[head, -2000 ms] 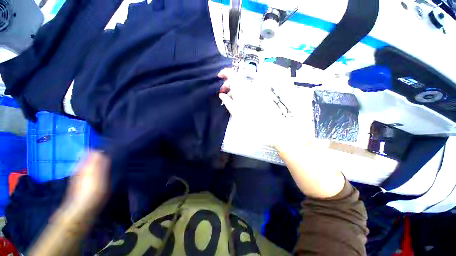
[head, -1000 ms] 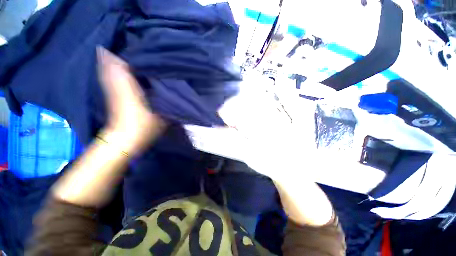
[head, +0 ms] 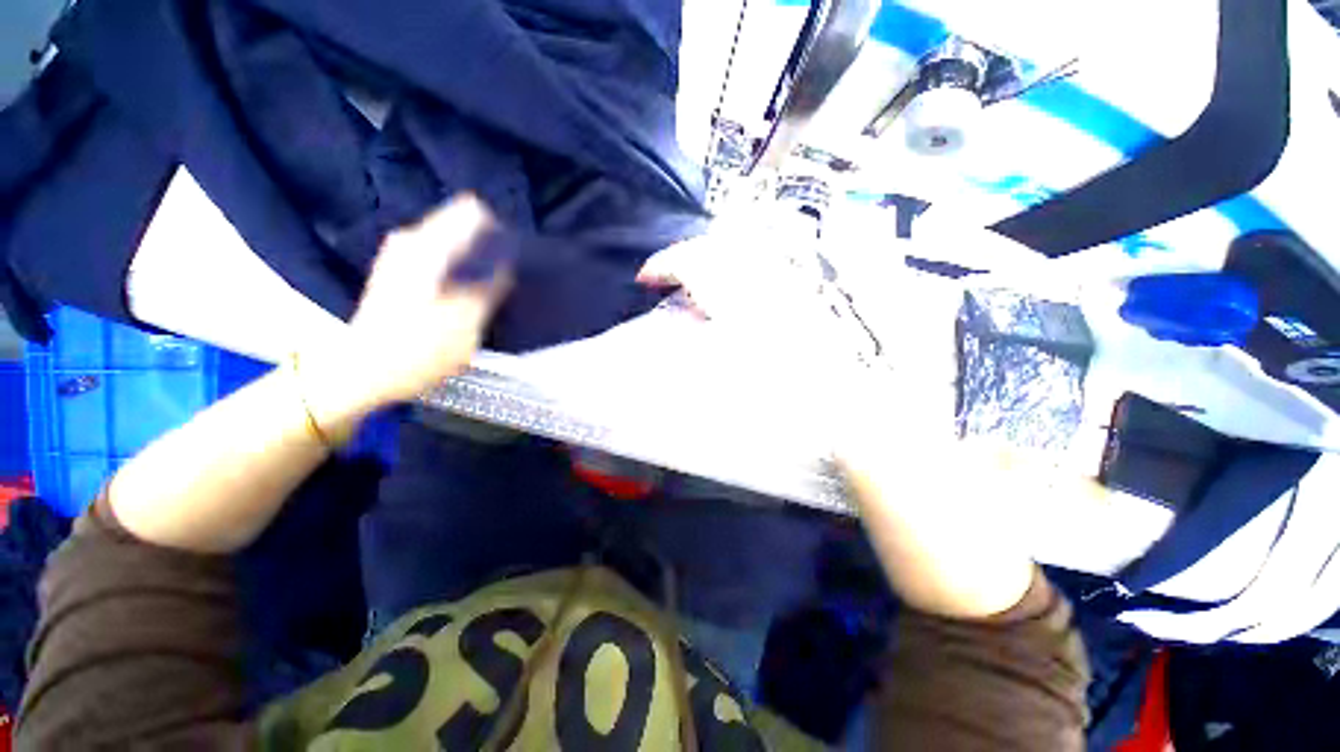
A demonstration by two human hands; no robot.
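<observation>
The navy garment [head: 588,110] lies bunched on the white machine bed [head: 632,397], left of the needle area. My left hand [head: 434,294] is at its near edge, blurred, with a fold of navy cloth between the fingers. My right hand [head: 735,294] is washed out by glare; its fingertips touch the garment's right edge beside the presser foot [head: 794,191]. Whether they pinch the cloth is not clear. The white sewing machine [head: 1132,88] with a blue stripe stands at the upper right. A slim silver tool [head: 849,306] lies by my right hand.
A dark plastic-wrapped block [head: 1021,367] and a small dark box [head: 1154,441] sit right of my right hand. A blue object [head: 1193,307] is by the machine head. A blue crate [head: 125,411] stands at the left. White cloth [head: 1249,566] hangs at the right.
The garment has moved up off my lap onto the bed, baring the bed's front edge. My left hand has come from the lower left onto the cloth. My right hand stays near the needle.
</observation>
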